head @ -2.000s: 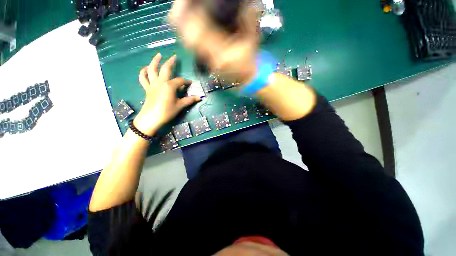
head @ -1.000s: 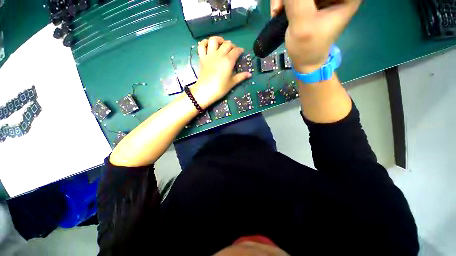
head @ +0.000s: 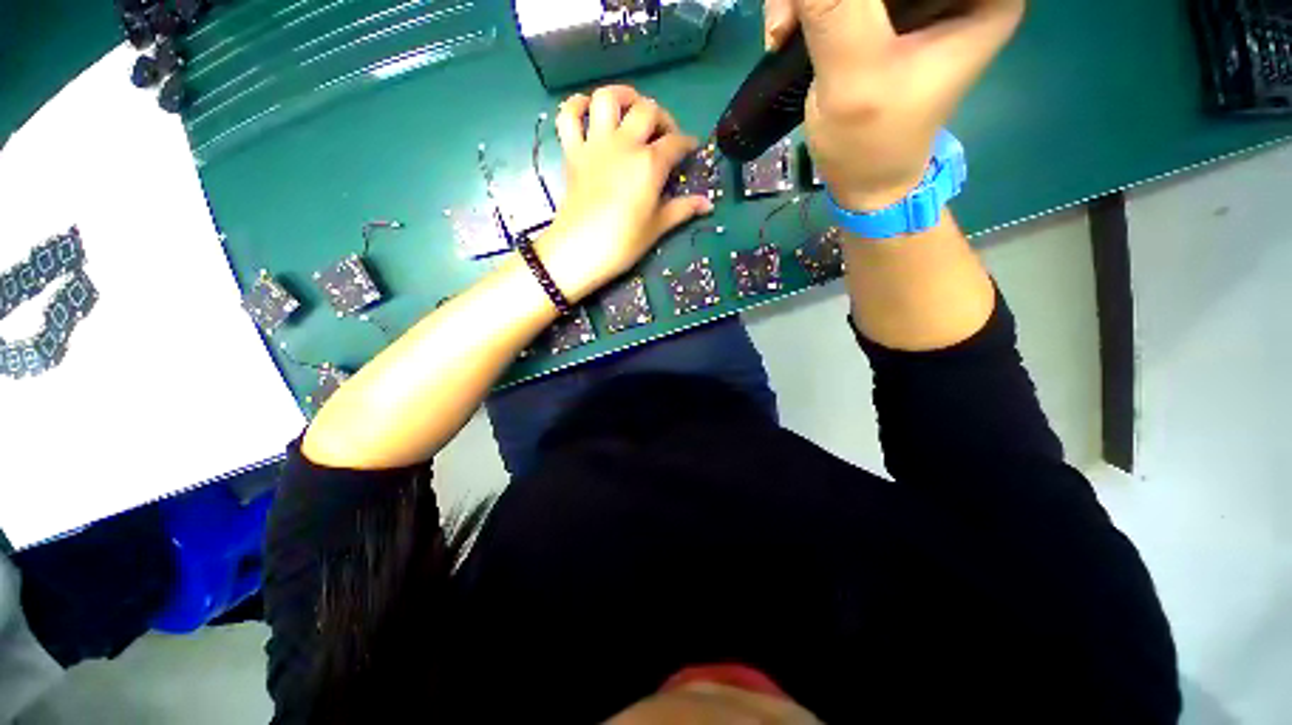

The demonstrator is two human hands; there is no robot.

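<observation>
My right hand is closed around a black electric screwdriver, its nose pointing down-left at a small square circuit board module. My left hand lies on the green mat with thumb and fingertips at the left side of that module, holding it. The screwdriver tip is at the module's top; the screw is too small to see. More modules stand in a row along the near edge, such as one, and another is just right of the held one.
A screw feeder with a pale top stands beyond my left hand. Flat square boards lie on a white sheet at left. Clear strips and black round parts are at far left. A black tray is at far right.
Since two seconds ago, my right hand has come from the feeder to the module with the screwdriver, and my left hand has moved right to that module. Little differs from one second ago.
</observation>
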